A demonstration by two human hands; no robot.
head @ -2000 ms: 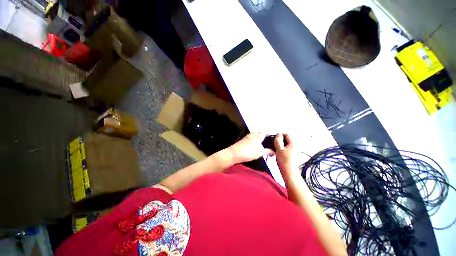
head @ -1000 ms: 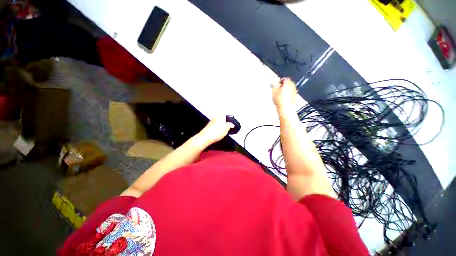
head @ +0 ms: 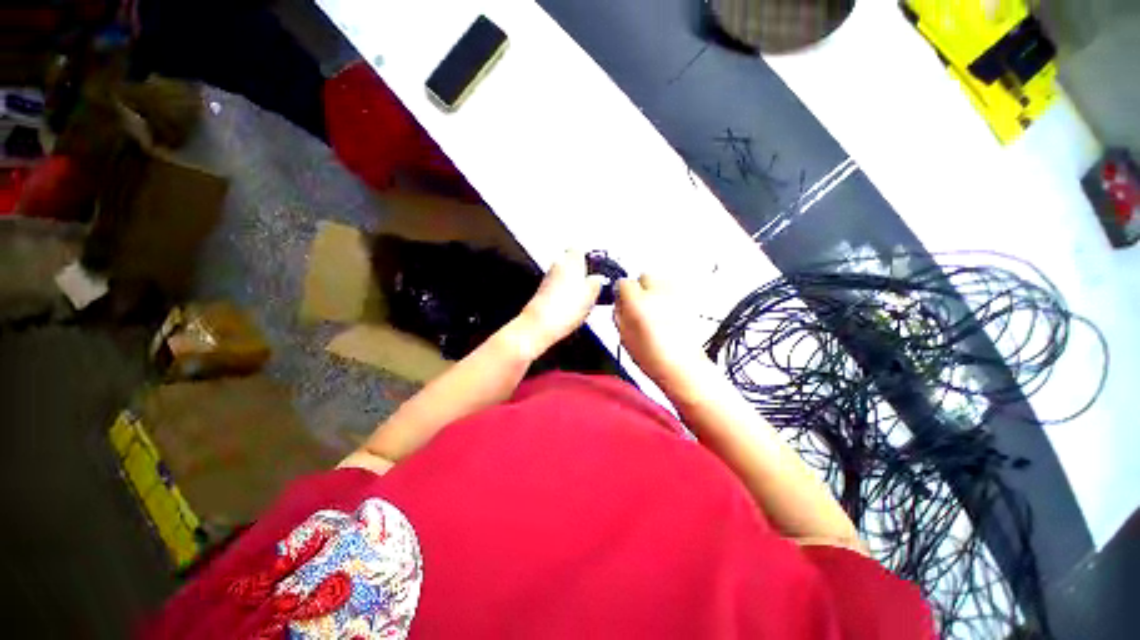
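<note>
My left hand is at the bench's near edge, shut on a small black coiled cable bundle. My right hand is beside it on the right and its fingers touch the bundle's lower right side. The fingertips are too small and blurred to show whether a tie is held. A loose tangle of black cables lies on the bench to the right of my hands. Several short black ties lie on the dark grey strip beyond my hands.
The white bench holds a smartphone, a round brown basket, a yellow case and a red-and-black box. An open carton of black bundles stands below the bench edge, near a red shape. Other cartons stand at left.
My right hand has come back from beside the grey strip to the bundle in my left hand. The cable loop that reached toward my hands has drawn back. The camera view has shifted.
</note>
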